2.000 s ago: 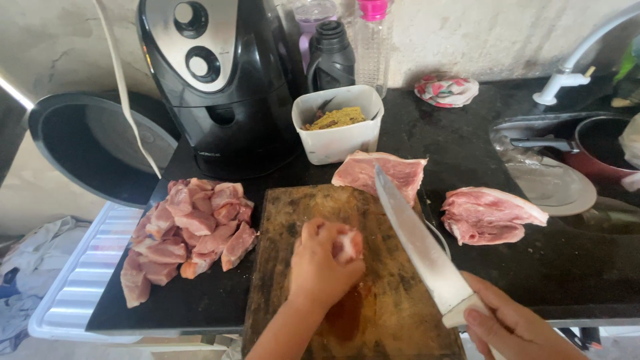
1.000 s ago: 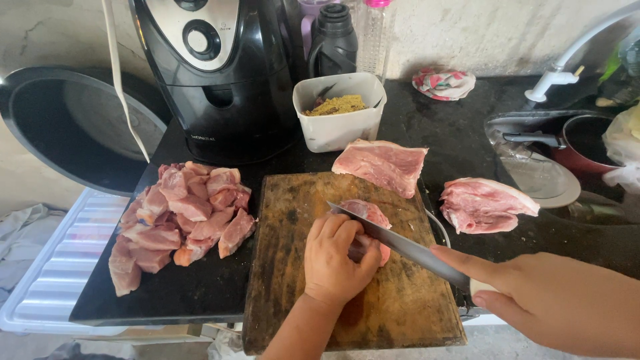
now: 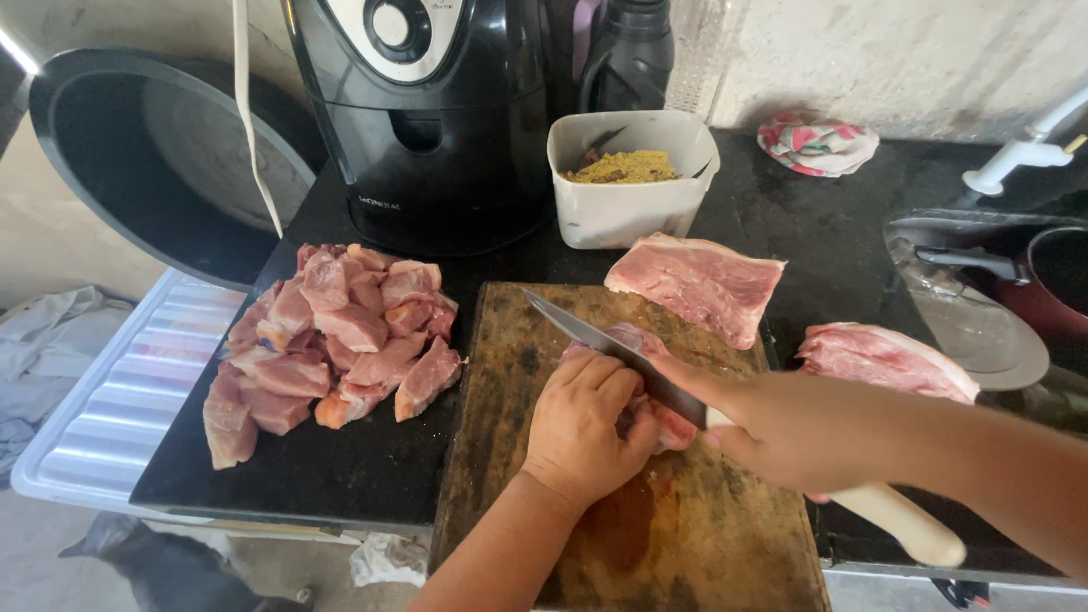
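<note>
My left hand presses a piece of raw meat onto the wooden cutting board, fingers curled over it. My right hand grips the pale handle of a kitchen knife. Its blade lies across the meat, just beyond my left fingers, with the tip toward the upper left. A pile of raw meat chunks sits on the black countertop left of the board. One larger slab of meat rests at the board's upper right corner. Another slab lies farther right, partly behind my right forearm.
Behind the board stand a black air fryer and a white plastic container with yellow seasoning. A crumpled cloth lies near the wall. At right is a sink with a plate and a pan. A dark animal is below the counter.
Two seconds ago the knife was raised to the right of my left hand, its blade clear of the meat. It has come down across the meat, and my right hand has moved in toward my left.
</note>
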